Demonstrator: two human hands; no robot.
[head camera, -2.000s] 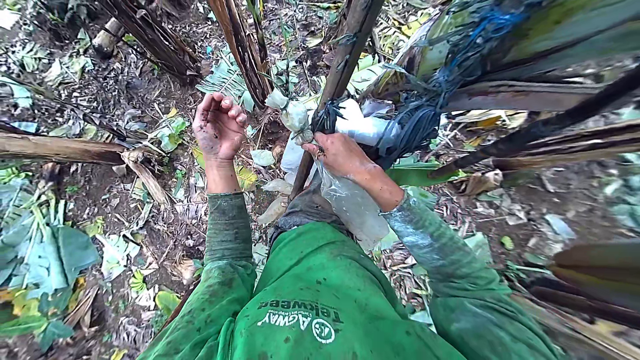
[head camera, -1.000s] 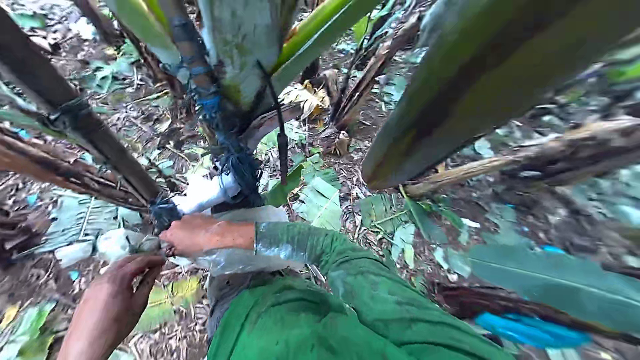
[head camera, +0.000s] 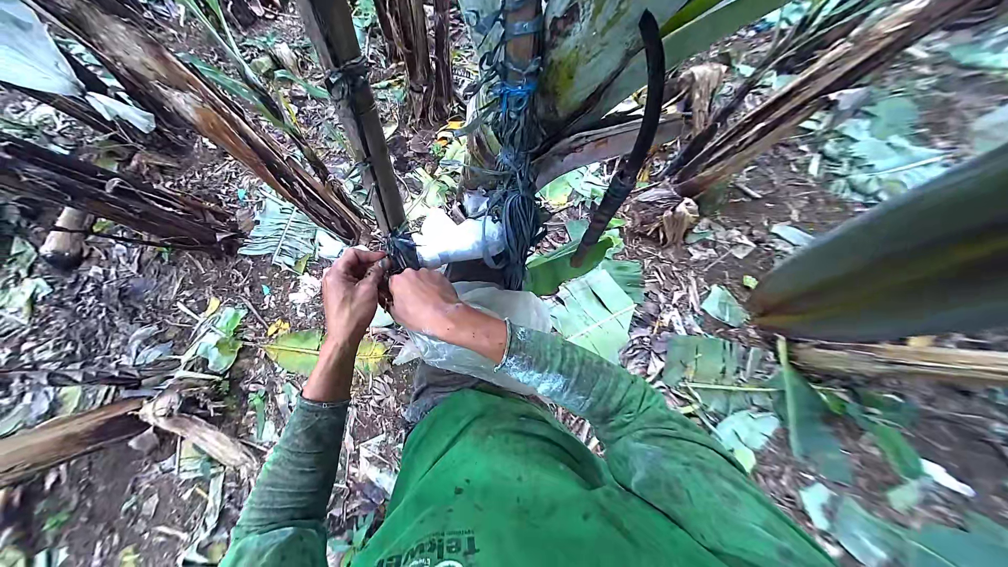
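Observation:
My left hand (head camera: 352, 290) and my right hand (head camera: 429, 303) meet at the lower part of a thin brown pole (head camera: 364, 130). Dark ties (head camera: 402, 250) are knotted around the pole just above my fingers. The fingertips of both hands are pinched together there; what they pinch is too small to tell. A white wrapped roll (head camera: 459, 239) lies right of the ties, against a hanging bunch of dark plastic strips (head camera: 516, 209). Clear plastic sheeting (head camera: 504, 309) hangs under my right wrist. A dark curved stick or tool handle (head camera: 630, 150) stands to the right of the strips.
A thick plant stem (head camera: 579, 59), like a banana plant's, rises behind the strips. Dry brown stalks (head camera: 213, 118) slant in at upper left. A large leaf (head camera: 890, 260) juts in at right. Cut leaves (head camera: 598, 311) and litter cover the soil, with a split stalk (head camera: 71, 441) at lower left.
My left hand, raised apart and open two seconds ago, has come in beside my right hand at the pole. My right hand has stayed by the ties. The view has swung right and partly back.

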